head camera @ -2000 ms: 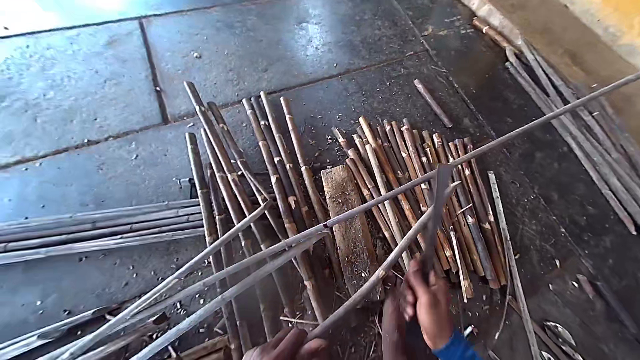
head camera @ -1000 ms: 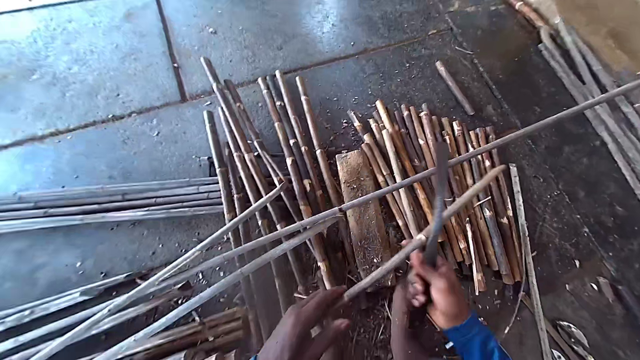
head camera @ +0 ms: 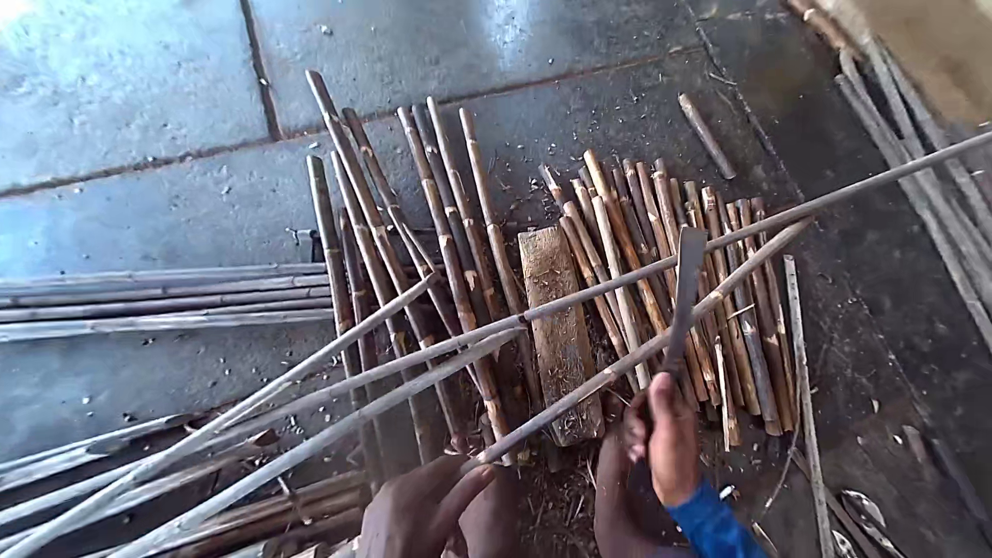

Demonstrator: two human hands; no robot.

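My left hand [head camera: 422,508], at the bottom centre, grips the lower end of a cane pole [head camera: 612,372] that slants up to the right. My right hand [head camera: 668,438], in a blue sleeve, holds a long-bladed knife [head camera: 685,287] upright by its handle, its blade crossing over that pole. A longer thin pole [head camera: 659,267] runs behind the blade from lower left to the right edge. Between the hands, a worn wooden block [head camera: 562,333] lies on the floor, strewn with shavings. Short cut cane pieces [head camera: 635,209] lie to its right, longer cane lengths [head camera: 372,217] to its left.
Long grey poles [head camera: 163,302] lie at the left, and more poles [head camera: 225,434] at the lower left. Another bundle of poles [head camera: 922,170] rests at the upper right. One short cane piece [head camera: 707,137] lies apart on the stone floor [head camera: 418,46]. Bare feet flank the shavings.
The pole in my left hand looked curved two seconds ago and now looks nearly straight, with its far end farther right. The knife stays upright in my right hand across it.
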